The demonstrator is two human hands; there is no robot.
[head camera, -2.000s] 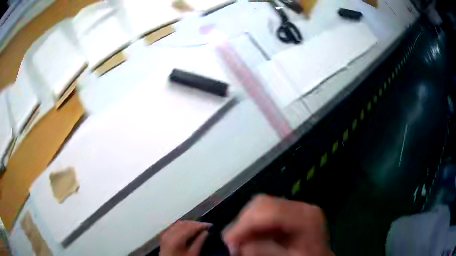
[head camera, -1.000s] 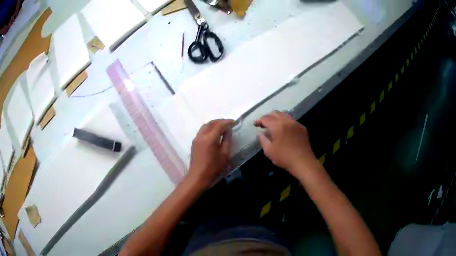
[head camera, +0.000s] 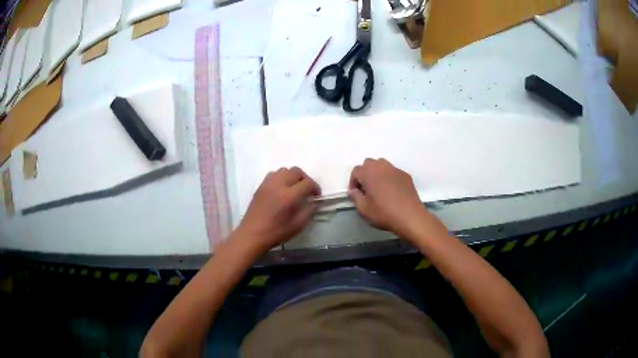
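A long stack of white fabric pieces lies across the table in front of me, its frayed near edge facing me. My left hand is at the near edge, thumb and fingers pinched on the fabric edge. My right hand pinches the same edge a short way to the right. A thin strip of the edge shows lifted between the hands. My fingertips partly hide the fabric they hold. A clear ruler with a pink grid lies upright in view, left of the stack.
Black-handled shears and a red pencil lie beyond the stack. One black weight rests on a second white stack at left; another lies at right. Tan card, a metal tool and folded white bundles are farther back.
The view has turned and moved right along the table. My hands have gone from beside the stack's near edge onto it, and now pinch the fabric edge.
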